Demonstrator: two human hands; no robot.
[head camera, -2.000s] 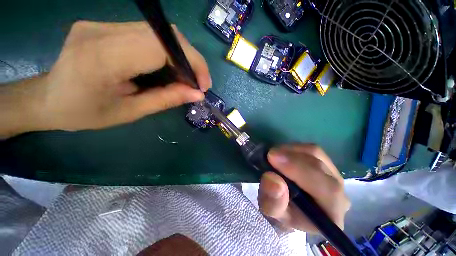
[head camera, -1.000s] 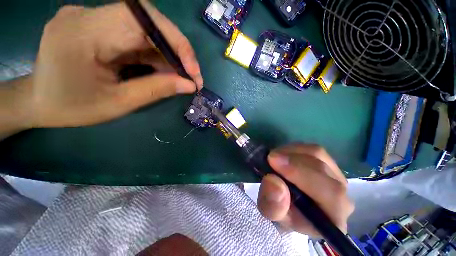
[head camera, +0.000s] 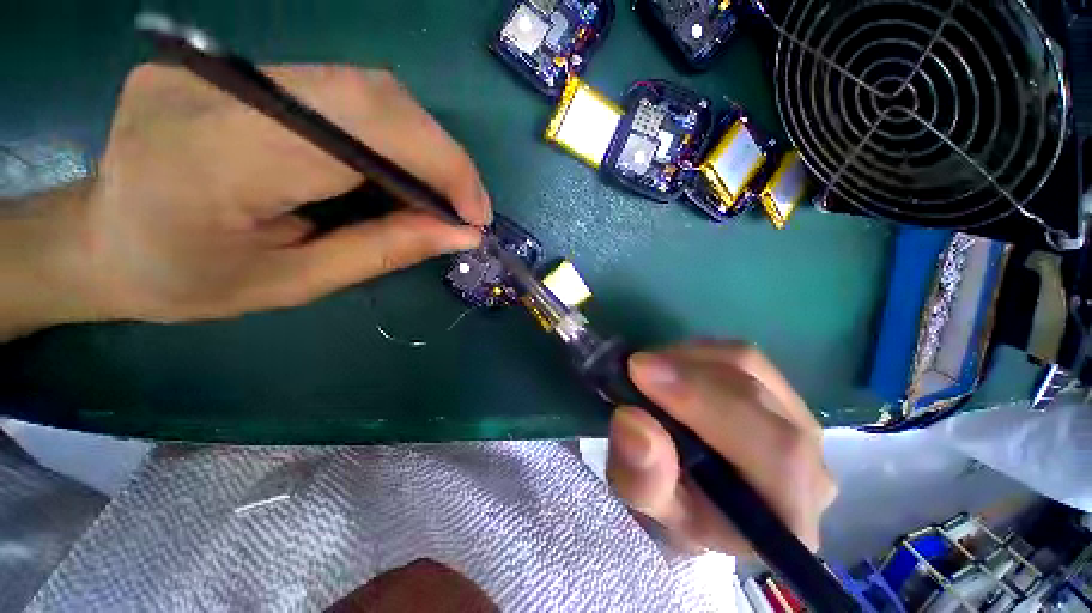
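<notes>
A dark circuit board unit (head camera: 479, 275) lies on the green mat, with a small silver-white battery (head camera: 568, 285) with yellow edges at its right. My left hand (head camera: 287, 198) holds black tweezers (head camera: 314, 129) in a pinch, their tips at the board's upper edge, partly hidden by my fingers. My right hand (head camera: 730, 437) holds the black soldering iron (head camera: 695, 449); its metal barrel crosses the battery side and its tip is over the board. A thin silvery solder wire (head camera: 401, 340) lies on the mat and runs towards the board's lower left.
Several other board units (head camera: 653, 138) with batteries (head camera: 587, 121) lie beyond, at the top. A black fan (head camera: 892, 102) with a round grille stands at the upper right. A blue tray (head camera: 898, 314) with silvery filling is below it. The green mat's front edge (head camera: 359, 428) borders my lap.
The rear end of the tweezers has swung to the left, so they lie flatter. My left hand moved left, then back right. The iron has shifted only slightly over the board.
</notes>
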